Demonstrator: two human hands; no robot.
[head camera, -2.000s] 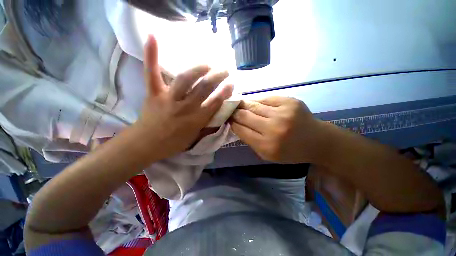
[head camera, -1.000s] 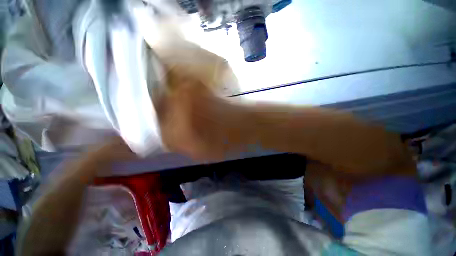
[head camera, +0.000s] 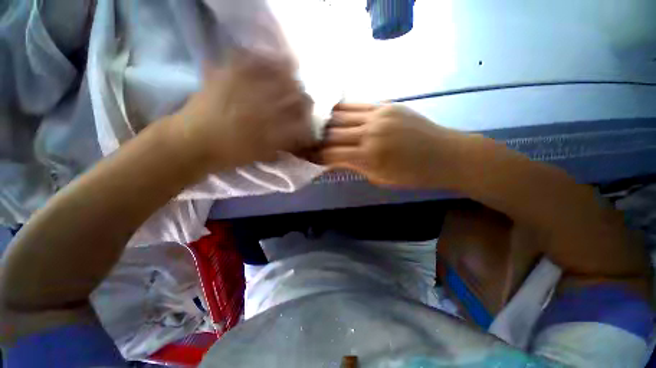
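A large pale garment (head camera: pixel 158 65) is heaped at the upper left and hangs over the table's front edge. My left hand (head camera: pixel 255 108) is blurred and lies over the garment's right part; its fingertips are at a small pale fold near the middle. My right hand (head camera: pixel 377 144) is on the right side of that fold, with its fingers closed on the cloth edge. The needle area is out of the picture at the top.
A ribbed dark knob (head camera: pixel 391 18) is at the top on the white machine bed (head camera: pixel 561 43). A ruler strip (head camera: pixel 568 149) runs along the grey table edge. A red basket (head camera: pixel 219 277) with pale pieces is below left.
One second ago my right arm reached left across the cloth; now my right hand is back at the middle. The garment lies more spread at left, and the knob sits higher in the picture.
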